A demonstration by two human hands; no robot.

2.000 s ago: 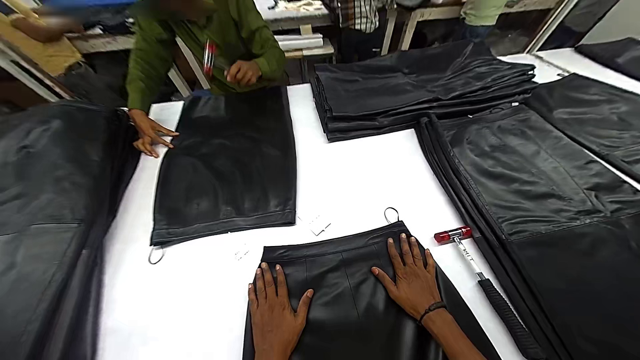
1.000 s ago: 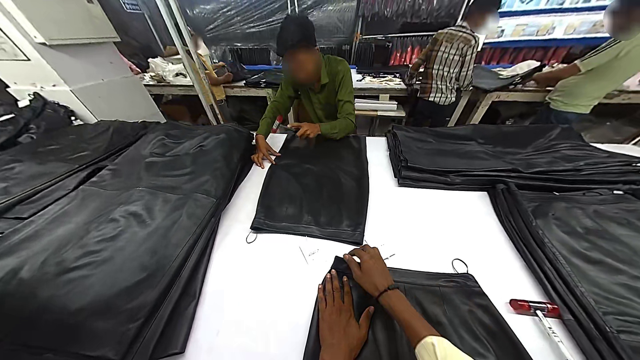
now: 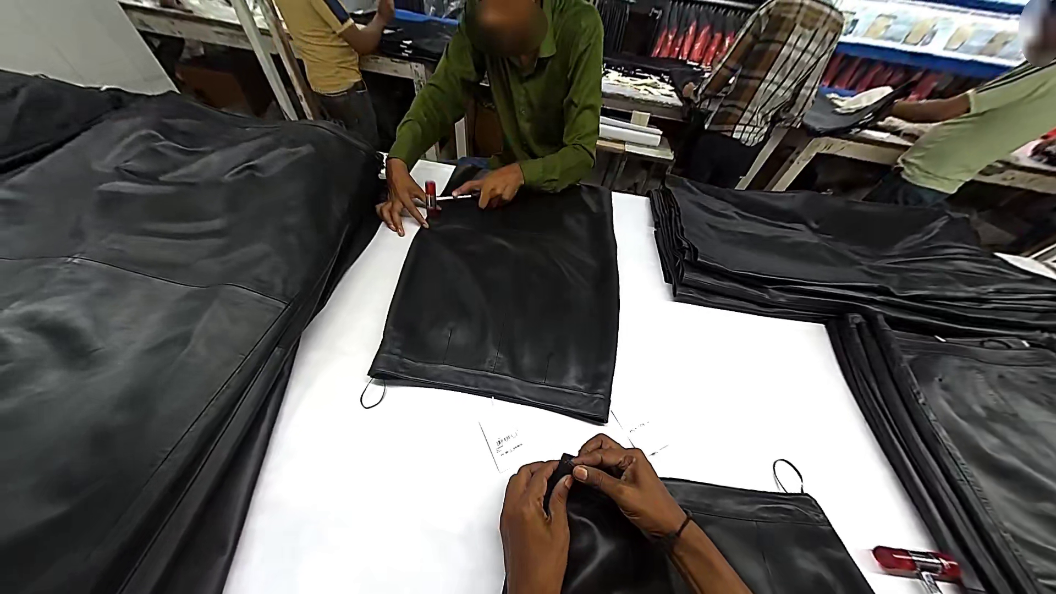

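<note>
A black leather skirt [image 3: 742, 524] lies at the near edge of the white table, a thin loop sticking up from its waistband. My left hand [image 3: 535, 524] and my right hand [image 3: 631, 487] pinch its upper left corner between thumbs and fingers, lifted and folded. Just beyond them, a second black leather skirt [image 3: 511, 297] lies flat, with a paper tag [image 3: 507, 437] bearing writing below its waistband. A hammer with a red head [image 3: 916, 563] lies at the lower right, its handle cut off by the frame.
Across the table [image 3: 330, 396] a person in a green shirt [image 3: 540, 99] has both hands at the far skirt's hem, beside a red-headed tool [image 3: 431, 198]. Black leather garments lie at the left [image 3: 165, 330], in a stack [image 3: 808, 247] and at the right [image 3: 990, 421]. Other people stand behind.
My hands lay spread flat on the near skirt; now they meet at its upper left corner and pinch it. The person opposite has moved the red-headed tool down to the far skirt's hem.
</note>
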